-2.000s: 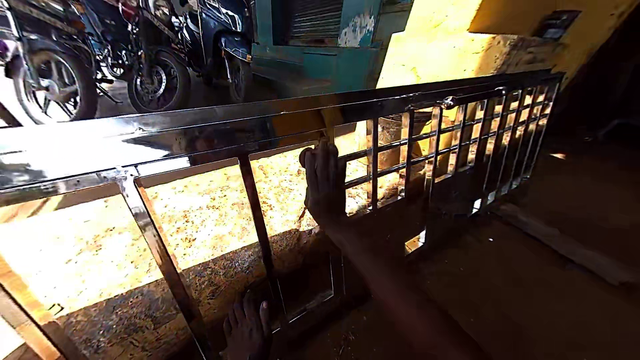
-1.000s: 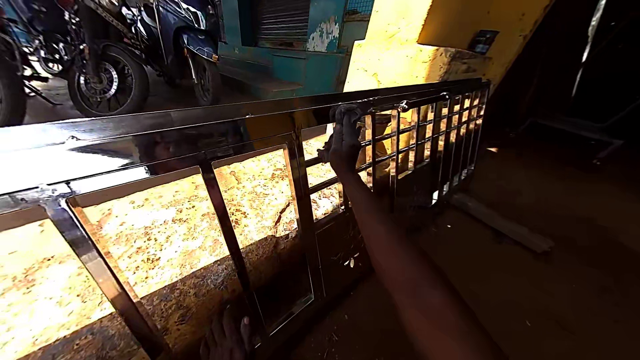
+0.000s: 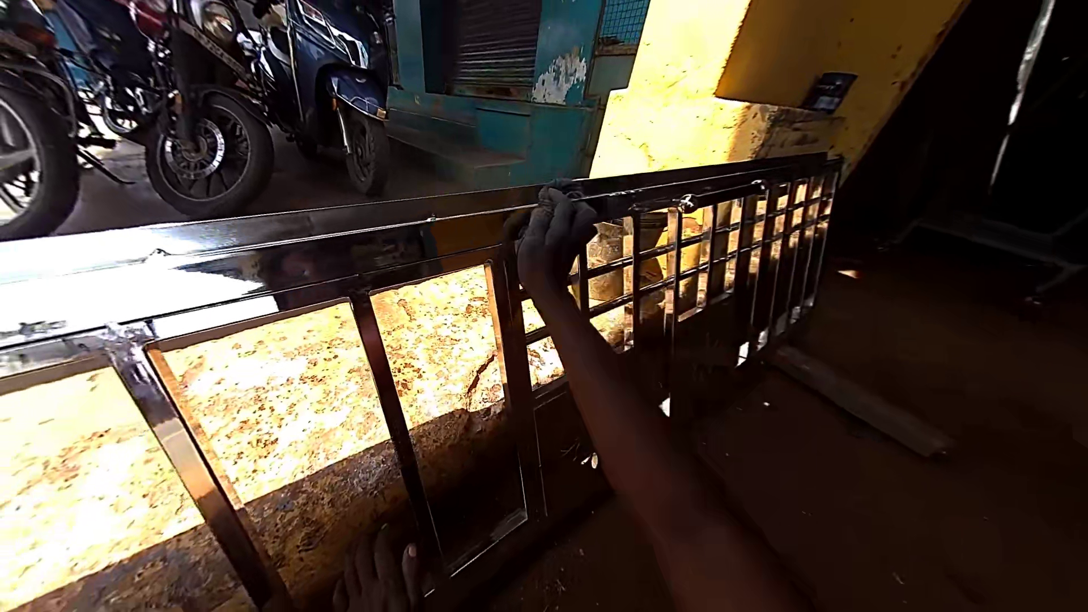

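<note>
A long dark metal frame (image 3: 340, 246) with a glossy surface and upright bars lies across the view, standing on its side. My right hand (image 3: 554, 234) is at its top rail near the middle, fingers bent over a dark, crumpled thing that looks like a cloth (image 3: 565, 189). My left hand (image 3: 380, 571) is low at the bottom edge, in shadow beside the frame's lower part, its fingers slightly spread; nothing shows in it. Welded joints show on the rail and where bars meet it.
Motorcycles (image 3: 208, 153) and a scooter (image 3: 340, 85) stand behind the frame at the left. A yellow wall (image 3: 671, 110) rises behind it, with a dark container (image 3: 829, 92) on a ledge. A wooden plank (image 3: 863, 404) lies on the brown ground at the right.
My right hand has moved from the bars up onto the top rail, with the dark thing now under its fingers. My left hand stays low. The view has shifted to the right.
</note>
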